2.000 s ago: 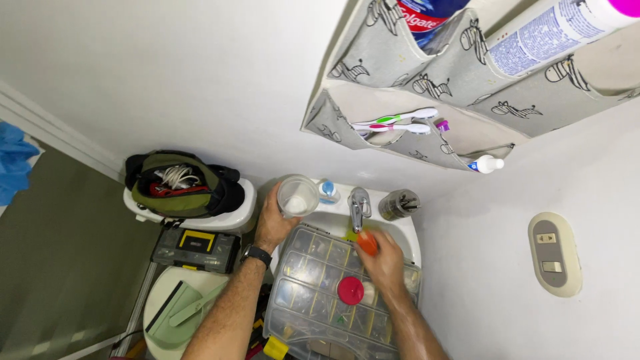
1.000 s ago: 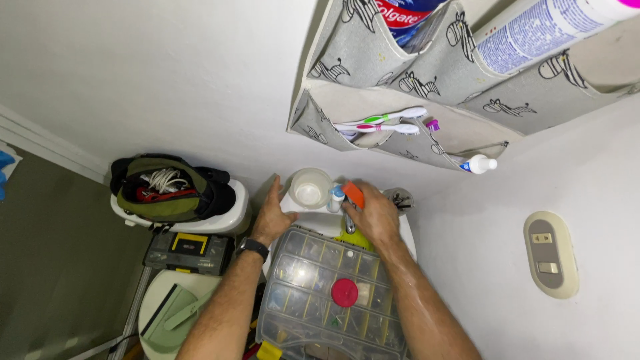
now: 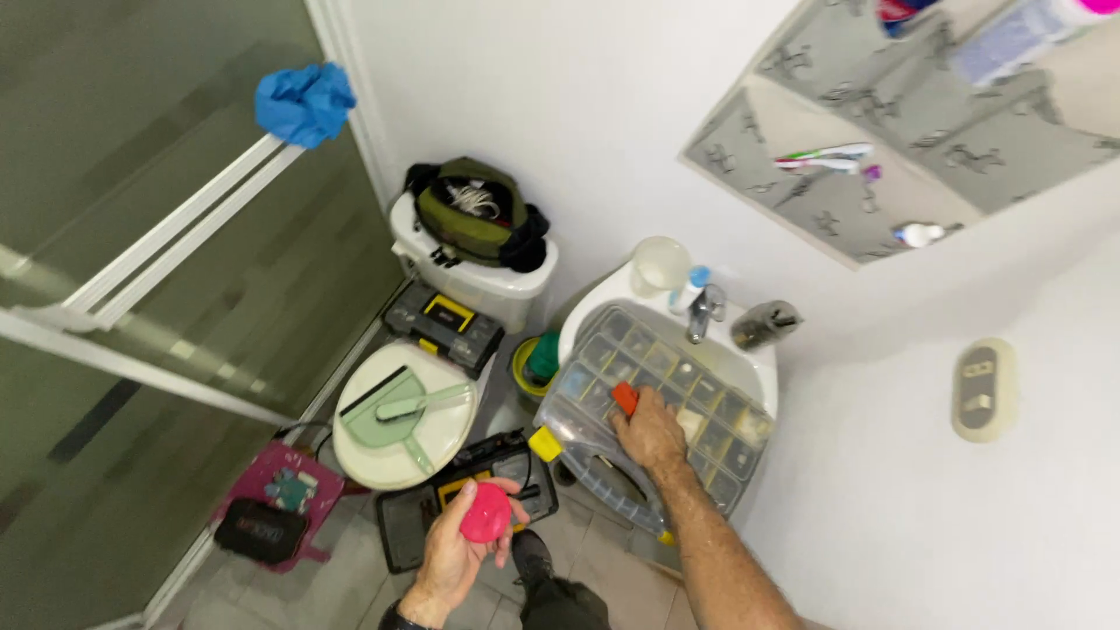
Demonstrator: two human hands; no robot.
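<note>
My left hand (image 3: 455, 542) holds a round pink-red lid (image 3: 486, 513) between thumb and fingers, low in the view above the floor. My right hand (image 3: 649, 430) grips a small orange object (image 3: 625, 398) over a clear compartment organizer case (image 3: 612, 350) with yellow latches, which lies across the sink (image 3: 577, 325). Small parts show through the case's lid. A translucent plastic cup (image 3: 660, 265) stands on the sink's back rim, beside a small blue-capped bottle (image 3: 689, 290) and the chrome faucet (image 3: 703, 313).
A green bag (image 3: 472, 219) sits on the toilet tank, a black toolbox (image 3: 444, 325) below it. A green dustpan and brush (image 3: 398, 418) lie on the toilet lid (image 3: 367, 464). An open toolbox (image 3: 407, 525) and a pink stool (image 3: 306, 481) stand on the floor. A fabric organizer (image 3: 744, 149) hangs on the wall.
My left hand has left the cup and moved down, now with the red lid that lay on the case. My right hand has come from the faucet area to above the case. The view has shifted widely.
</note>
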